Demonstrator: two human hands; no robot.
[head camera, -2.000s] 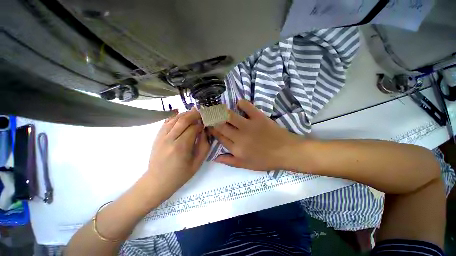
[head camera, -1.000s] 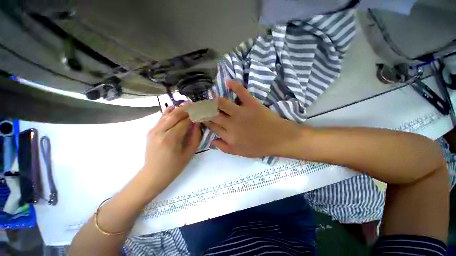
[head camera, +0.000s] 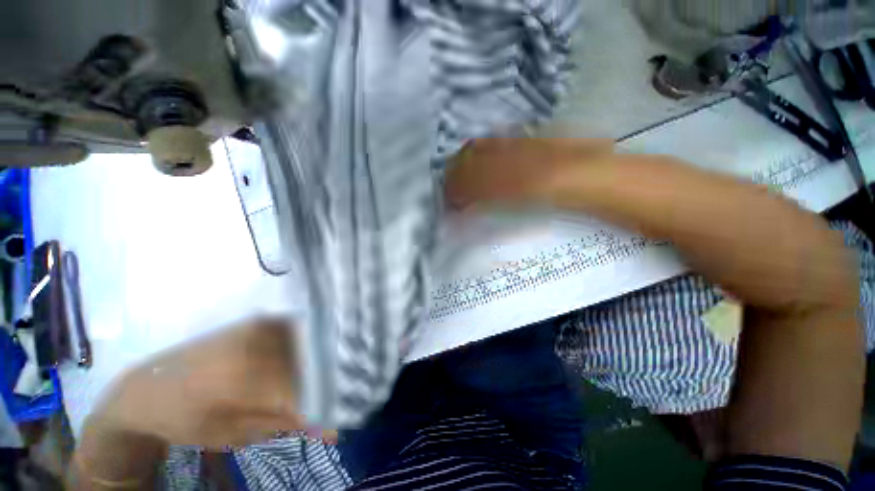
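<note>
The grey-and-white striped garment (head camera: 360, 192) hangs in a long, motion-blurred bunch from behind the machine head down over the table's front edge. My left hand (head camera: 225, 384) is blurred at the garment's lower end and grips it there; the fingertips are hidden. My right hand (head camera: 489, 177) is blurred at the garment's right side; its fingers are hidden by the cloth, so its grip cannot be told. The sewing machine head (head camera: 182, 58) is at the upper left, with the round tan piece (head camera: 179, 150) below it. The needle plate (head camera: 251, 206) is partly uncovered.
Scissors (head camera: 852, 72) and a slim black tool (head camera: 794, 120) lie at the right. A phone (head camera: 46, 312), a strap (head camera: 73, 309) and a blue basket (head camera: 34, 407) are at the left. A striped pile (head camera: 652, 350) is below the table edge. Ruler marks (head camera: 537, 266) run along the front.
The garment has come away from the needle area and stretches toward me over the front edge. My left hand has moved down and left, my right hand slightly up. The view has shifted right.
</note>
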